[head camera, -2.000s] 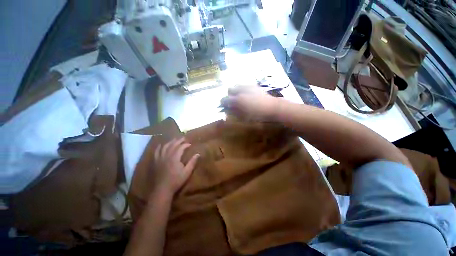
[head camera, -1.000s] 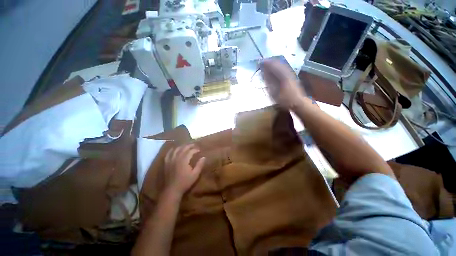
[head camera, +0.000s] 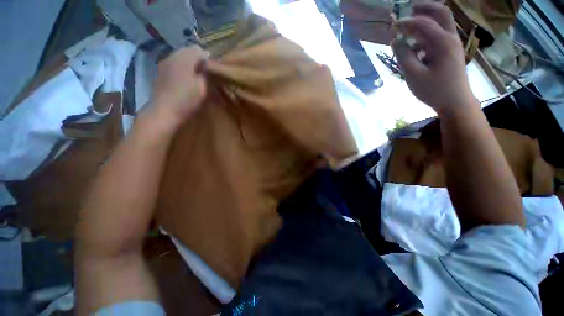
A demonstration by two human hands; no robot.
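Observation:
The brown garment panel [head camera: 222,160] hangs bunched and lifted in front of the sewing machine head [head camera: 164,21]. My left hand [head camera: 179,80] is closed on its upper edge and is slightly blurred. My right hand [head camera: 430,55] is raised at the upper right, away from the panel, with fingers curled around a small pale and dark object that I cannot identify clearly. The yellow-gold clamp frame [head camera: 216,34] shows partly behind the cloth. The white template sheet [head camera: 312,37] is partly covered by the panel.
White and brown work pieces [head camera: 43,123] are heaped at the left. Brown cloth [head camera: 408,162] and white cloth [head camera: 420,216] lie by my right elbow. A dark cord [head camera: 389,62] lies on the white table. Part of a tan handbag [head camera: 488,15] is at the upper right.
My left hand has gone from resting flat on the panel to gripping and lifting it up and left. My right hand has moved right and is raised. The view has shifted.

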